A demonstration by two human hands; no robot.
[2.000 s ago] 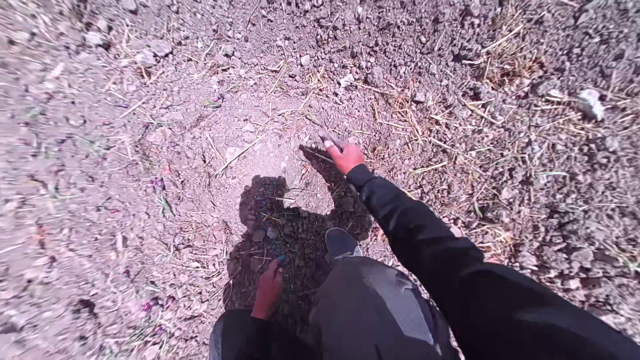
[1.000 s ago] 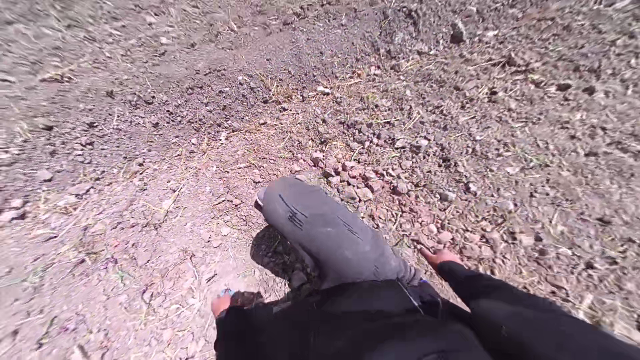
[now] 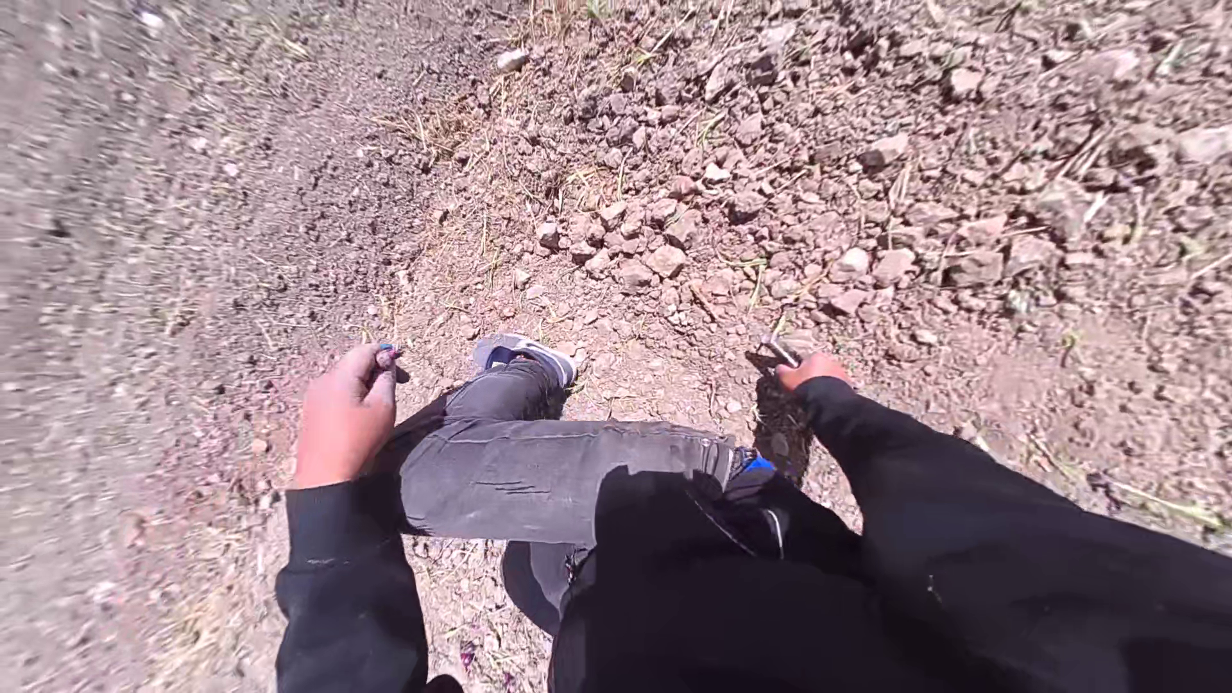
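Note:
My left hand (image 3: 346,414) has thumb and fingertips pinched on a small blue and purple object (image 3: 387,353); its kind is too small to tell. It hangs above dry soil, left of my bent leg in grey trousers (image 3: 510,472). Over on the right, my right hand (image 3: 813,369) is closed around a thin dark rod-like tool (image 3: 778,350), whose tip points up and left above the soil. The rest of the tool is hidden in the fist. Black sleeves cover both arms.
A grey and white shoe (image 3: 527,356) rests on the soil between the hands. Loose stones (image 3: 664,258) and clods lie ahead and to the right. A pale stone (image 3: 512,61) and dry grass (image 3: 433,130) lie near the top. Finer soil (image 3: 241,192) spreads at the left.
The view has shifted a lot. My left hand, low by the knee one second ago, now shows higher and farther left of the leg. The leg now lies sideways across the view.

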